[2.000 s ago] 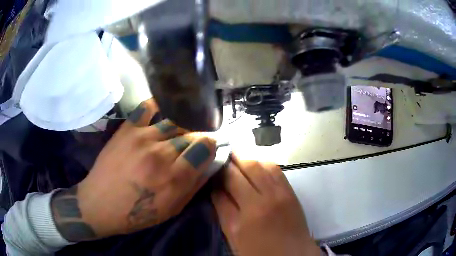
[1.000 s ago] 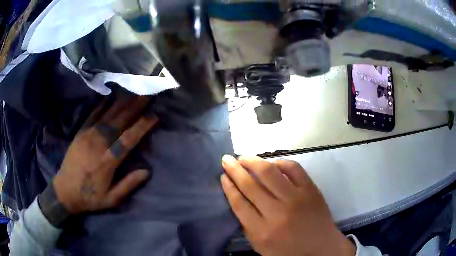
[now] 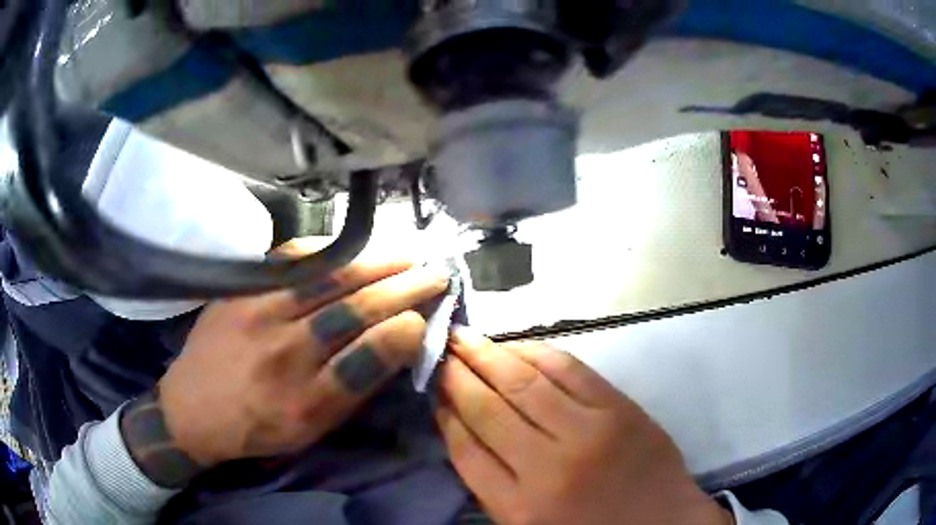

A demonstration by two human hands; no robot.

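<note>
Dark navy cloth (image 3: 359,451) lies under both hands and hangs toward the lap. A narrow pale strip (image 3: 438,344) at its edge stands folded up between the fingertips. My left hand (image 3: 298,359) presses and pinches the cloth at the strip's left side. My right hand (image 3: 554,420) grips the cloth edge at the strip's right side. A white pocket piece (image 3: 185,210) lies beyond my left hand, partly behind a dark curved machine part. The needle area is bright, and the presser foot is not clear.
The white machine head (image 3: 636,97) with its blue stripe spans the top. A grey-capped knob (image 3: 503,159) hangs close above the hands. A black smartphone (image 3: 777,200) lies on the white table (image 3: 780,359) at the right. A dark groove crosses the table.
My left hand has moved right from lying flat on the cloth to the edge near my right hand. The pale strip now shows there. The view of the machine head has shifted.
</note>
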